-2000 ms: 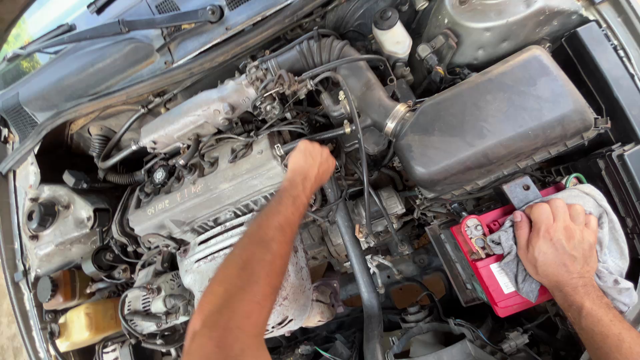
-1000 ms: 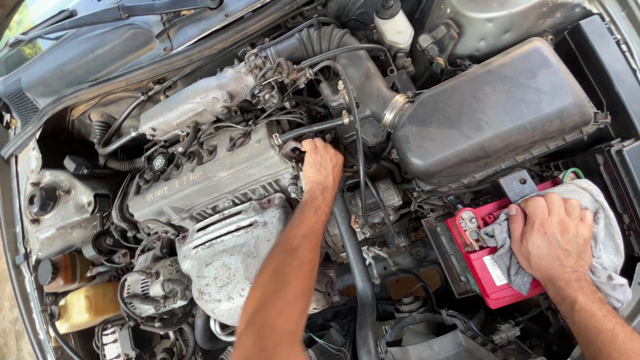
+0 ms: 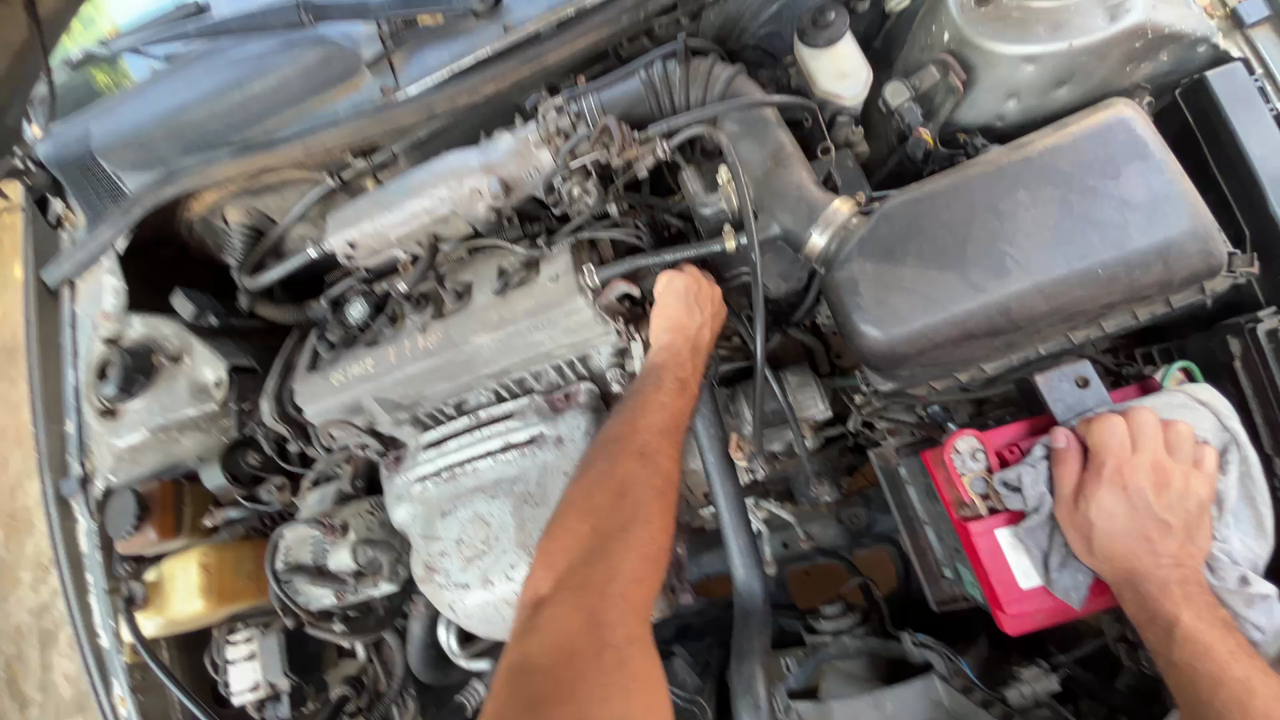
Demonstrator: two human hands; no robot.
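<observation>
My left hand (image 3: pixel 688 312) reaches down at the right end of the grey valve cover (image 3: pixel 470 345), just below a short black rubber hose (image 3: pixel 665 258). Its fingertips are hidden, so what they touch does not show. My right hand (image 3: pixel 1138 490) rests on a crumpled grey cloth (image 3: pixel 1235 480) lying over the right part of the red car battery (image 3: pixel 1040 600). A corroded battery terminal (image 3: pixel 972 468) shows at the battery's left end, and a metal bracket (image 3: pixel 1072 388) stands at its rear edge.
The black air filter housing (image 3: pixel 1020 240) sits behind the battery. A thick black radiator hose (image 3: pixel 730 530) runs down beside my left forearm. A rusty exhaust heat shield (image 3: pixel 500 510) is left of it. Yellowed plastic reservoir (image 3: pixel 205 588) at lower left; white-bodied fluid reservoir (image 3: pixel 835 70) at the back.
My left hand has shifted a little from beside the valve cover's end, and its wrist has turned. My right hand stays on the cloth over the battery.
</observation>
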